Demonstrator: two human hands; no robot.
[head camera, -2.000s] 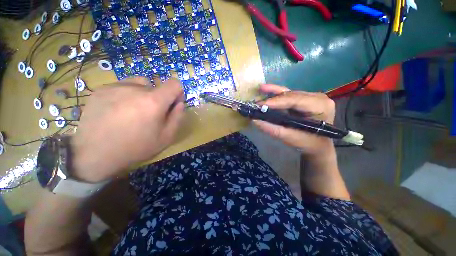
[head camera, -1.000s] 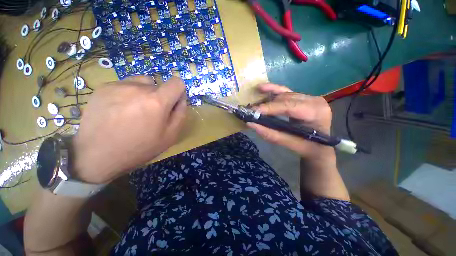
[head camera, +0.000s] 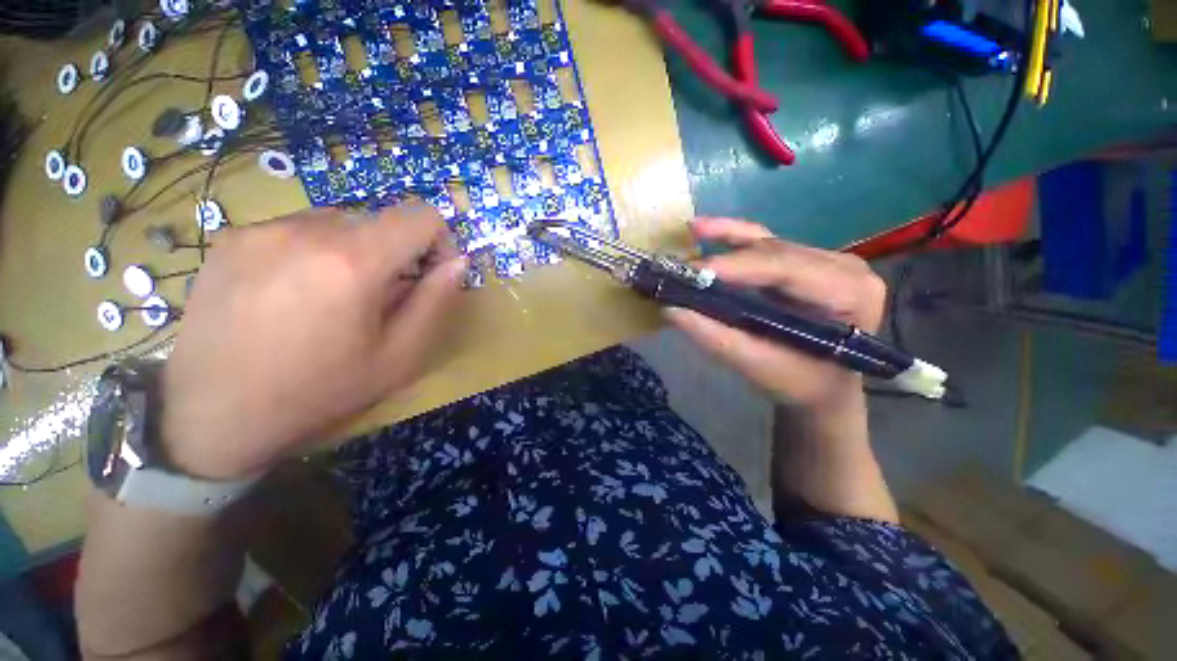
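Observation:
The blue PCB panel (head camera: 426, 110) lies on a shiny tan board (head camera: 516, 342). My right hand (head camera: 794, 310) holds the soldering iron (head camera: 774, 319) by its black handle; its metal tip is over the panel's near right part. My left hand (head camera: 316, 329), with a watch on the wrist, is at the panel's near left edge, thumb and fingertips pinched together. Dark thin wire shows between those fingers, its end unclear. White discs (head camera: 133, 163) on dark wires lie left of the panel; some wires run onto the panel.
Red-handled cutters (head camera: 742, 78) lie on the green bench top (head camera: 852, 168) beyond the tan board. A black box with a blue item (head camera: 962, 45) and yellow items (head camera: 1039, 58) are at the top right. A black cord hangs there. A red bin (head camera: 949, 220) and blue bins (head camera: 1091, 220) are below.
My left hand has drawn back slightly to the left, opening a gap from the iron's tip, and dark wire now shows in its fingers. The iron has moved slightly up and right.

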